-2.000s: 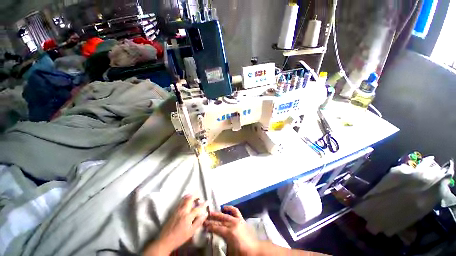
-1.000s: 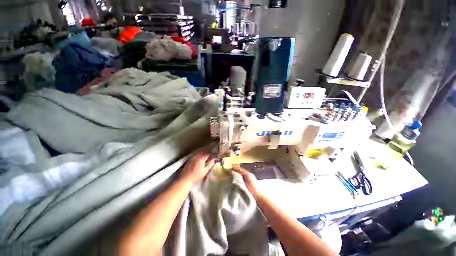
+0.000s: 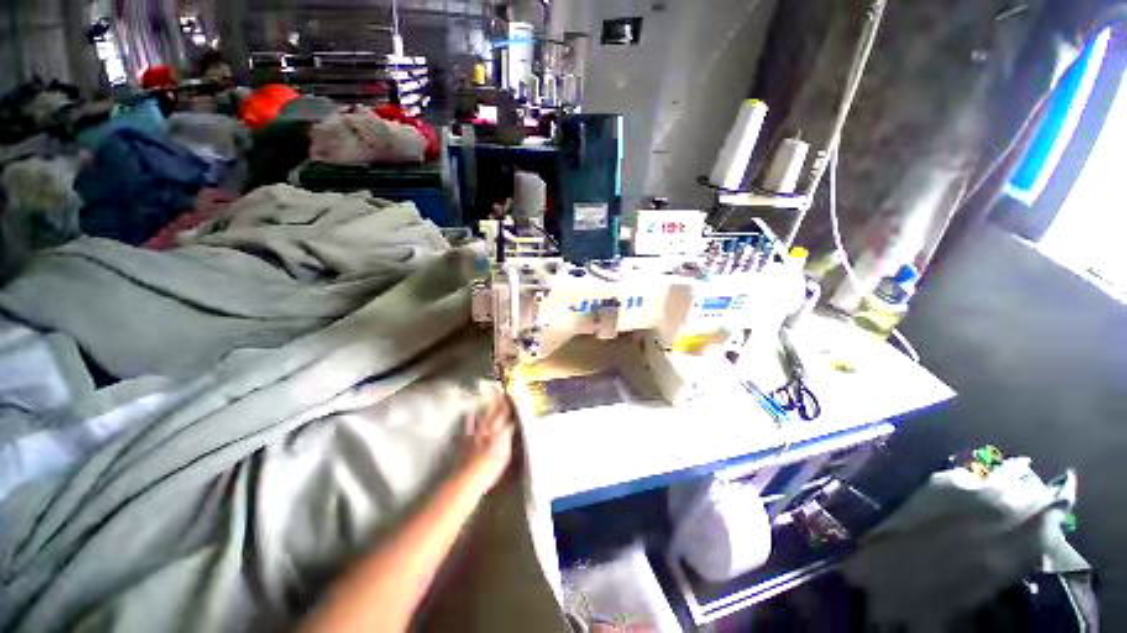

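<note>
A large grey-green cloth covers the left side and hangs over the table's front edge. Its right edge runs from the needle area down past the table corner. My left hand is blurred and lies on this cloth just in front of the presser foot area; whether its fingers grip the cloth cannot be told. My right hand is not in view. The white sewing machine stands just beyond, its needle end lit yellow above the dark needle plate. The needle itself is too small to make out.
Black-handled scissors and light blue snips lie right of the machine. A bottle of yellow liquid stands far right. Thread cones stand behind. A dark teal box rises behind the head. Heaped cloths fill the back left.
My right hand, at the needle area a second ago, has left the picture. My left hand is slightly lower, nearer the table edge. The bunched cloth in front now lies flatter, further left.
</note>
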